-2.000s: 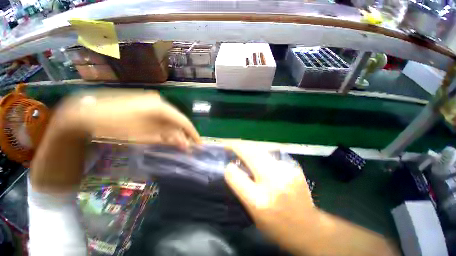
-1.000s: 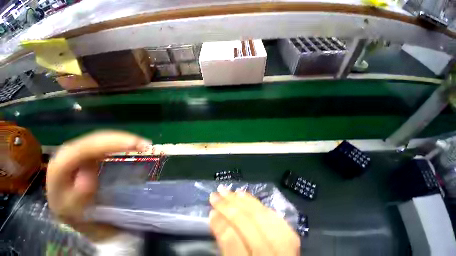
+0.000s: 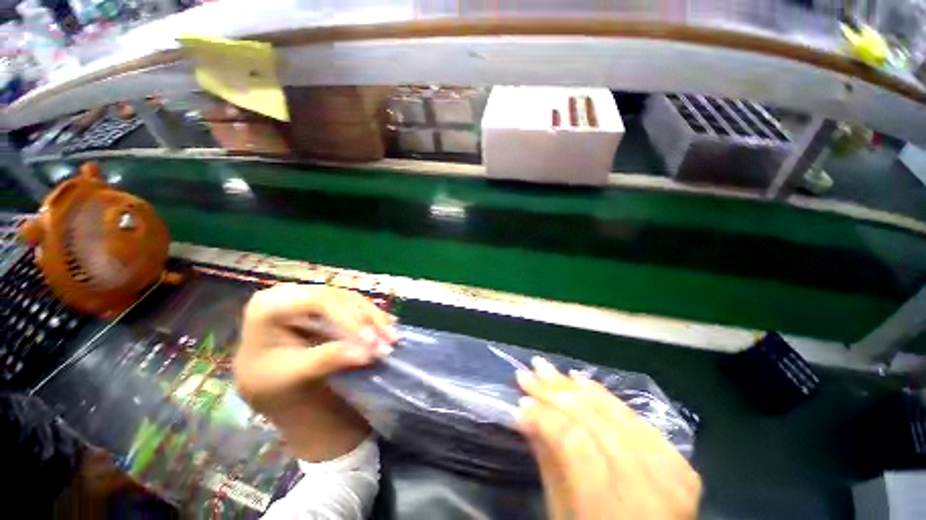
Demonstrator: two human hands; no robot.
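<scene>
A dark block of goods under clear shiny film, a bagged bundle [image 3: 457, 380], lies on the green bench mat in front of me. My left hand [image 3: 310, 350] pinches the film between thumb and fingers at the bundle's left end. My right hand [image 3: 604, 442] lies over the bundle's right part, its fingertips on the film; its thumb side is not clear. Loose film sticks out past the right hand. A plastic-covered printed sheet [image 3: 188, 391] lies flat at the left.
An orange fan [image 3: 102, 244] stands at the left. A stack of black keypad units [image 3: 774, 372] and a white box [image 3: 894, 498] are at the right. Beyond the bench edge runs a green conveyor belt [image 3: 406, 218], with a white slotted block [image 3: 551, 137] and a divided tray [image 3: 716, 137] across it.
The view has swung left, bringing the fan and printed sheet further in. My left hand has closed on the bag's left end, where it was blurred and curved before. My right hand stays on the bag.
</scene>
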